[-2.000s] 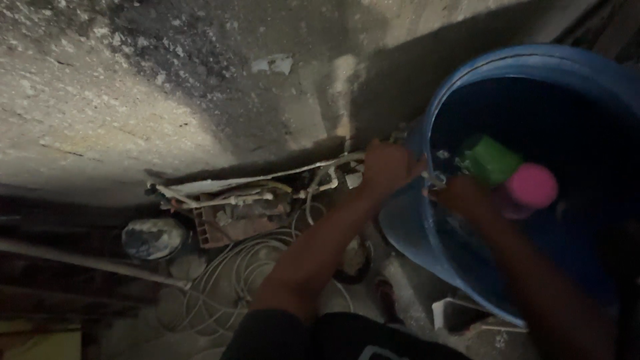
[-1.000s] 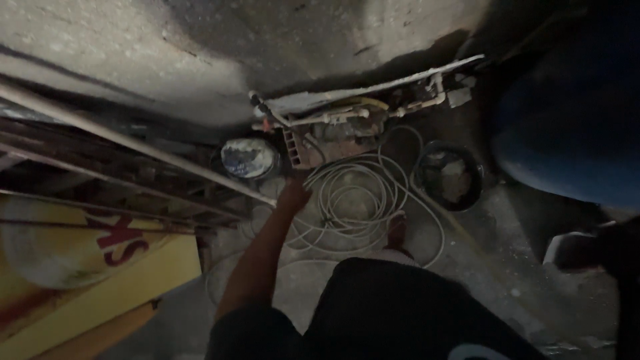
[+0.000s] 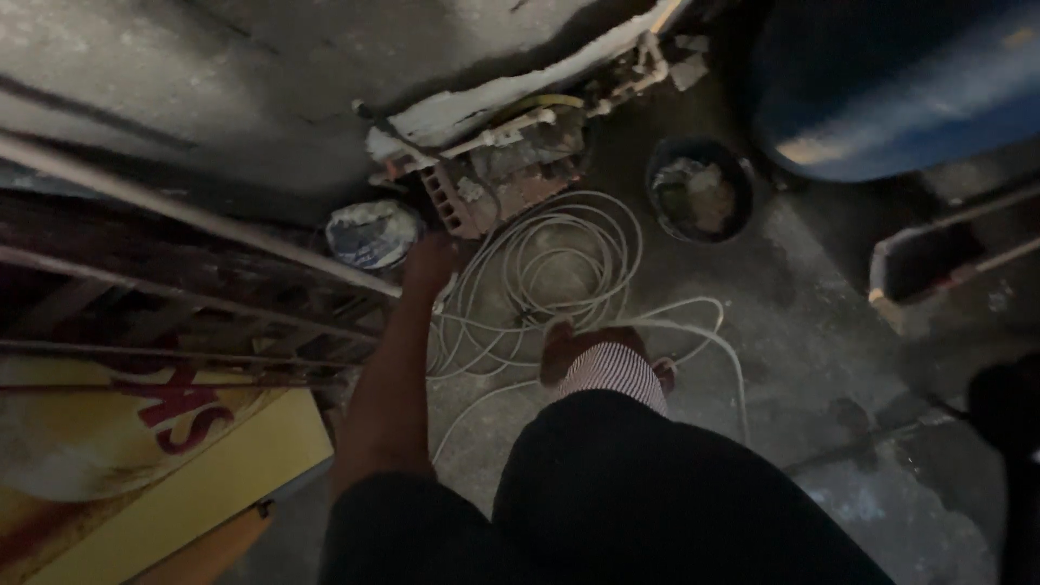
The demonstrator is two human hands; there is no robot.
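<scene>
My left hand [image 3: 431, 264] reaches down beside the perforated brick [image 3: 447, 203], at the left edge of a loose coil of pale hose or cable [image 3: 561, 268] on the floor. Whether its fingers hold anything is too dark and blurred to tell. Left of the hand sits a round container with a whitish plastic covering [image 3: 374, 234]. White pipes with fittings [image 3: 512, 134] run over the bricks along the wall. My right hand is outside the view.
A dark bucket [image 3: 700, 191] with material inside stands right of the coil. The blue barrel [image 3: 902, 97] fills the upper right. A long pole [image 3: 195, 211] slants in from the left above metal racks and a yellow printed panel [image 3: 203, 504]. A foot [image 3: 605, 349] touches the coil area.
My left hand has left the blue barrel's rim and is now low by the bricks and coil. My right hand, seen at the barrel earlier, has gone out of view. The view has swung left.
</scene>
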